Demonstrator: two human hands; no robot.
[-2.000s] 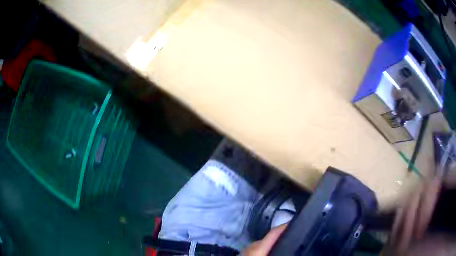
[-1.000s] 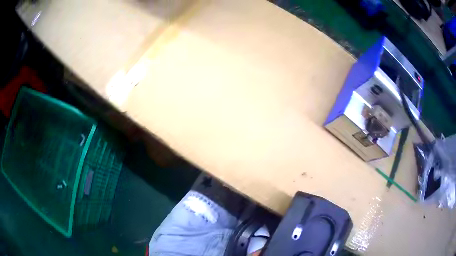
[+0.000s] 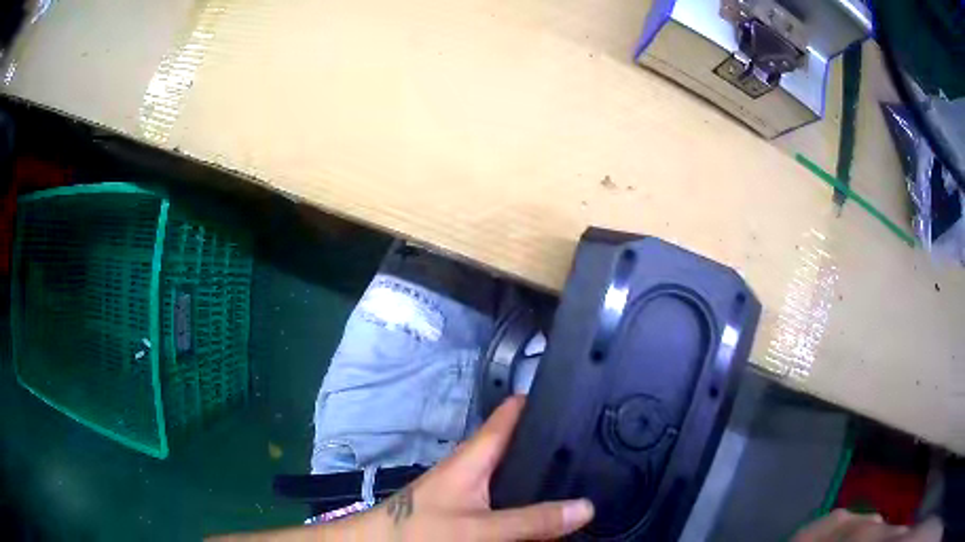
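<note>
A black fan unit lies at the bench edge over my lap, its base underside (image 3: 667,349) facing up with an oval recess, a round boss and holes. Its round black head (image 3: 510,360) with white blades shows partly between the base and my thigh. My left hand (image 3: 476,492) holds the near left side of the base, thumb along the side and a finger over the near end. My right hand (image 3: 862,529) is cut off by the bottom edge at the right, blurred; what it holds cannot be told.
The silver screw feeder (image 3: 704,69) with blue sides stands on the tan bench (image 3: 402,127) at upper right. Green tape (image 3: 857,199) and a clear plastic bag (image 3: 931,201) with dark contents lie right of it. A green crate (image 3: 164,318) is on the floor at left.
The view has tilted down, so feeder and bench sit higher. More of the base and my left hand show. My right hand, raised beside the base two seconds ago, is now low at the right.
</note>
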